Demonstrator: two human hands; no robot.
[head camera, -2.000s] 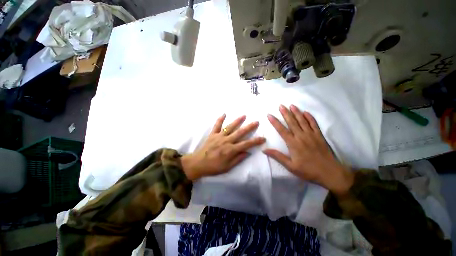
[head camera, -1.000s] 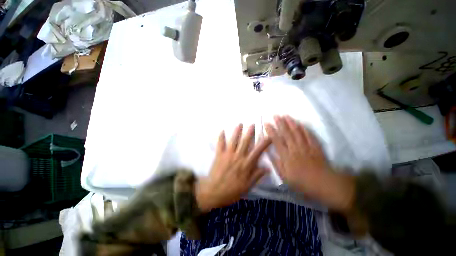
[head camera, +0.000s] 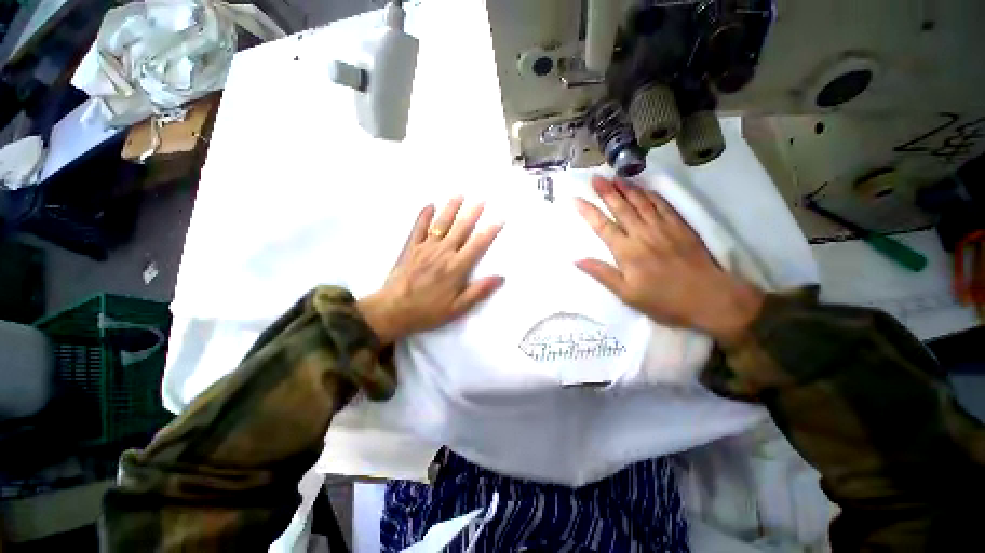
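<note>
A large white fabric piece (head camera: 508, 405) lies over the table in front of the sewing machine (head camera: 788, 65) and hangs over the front edge. A half-round dark print (head camera: 572, 337) and a small white label below it show on the cloth between my forearms. My left hand (head camera: 437, 270) lies flat on the cloth, fingers spread, left of the needle area. My right hand (head camera: 659, 254) lies flat, fingertips just below the machine's knobs. The presser foot (head camera: 547, 186) is at the cloth's far part, between and beyond my hands. Neither hand grips anything.
A white lamp head (head camera: 387, 81) stands left of the machine. A green-handled tool (head camera: 896, 251) lies right of it, with orange handles (head camera: 970, 270) at the right edge. A white cloth heap (head camera: 162, 54) is at upper left, a green crate (head camera: 108, 362) at left.
Both hands have moved forward towards the machine and further apart, flat on the cloth. The half-round print and label now show on the cloth.
</note>
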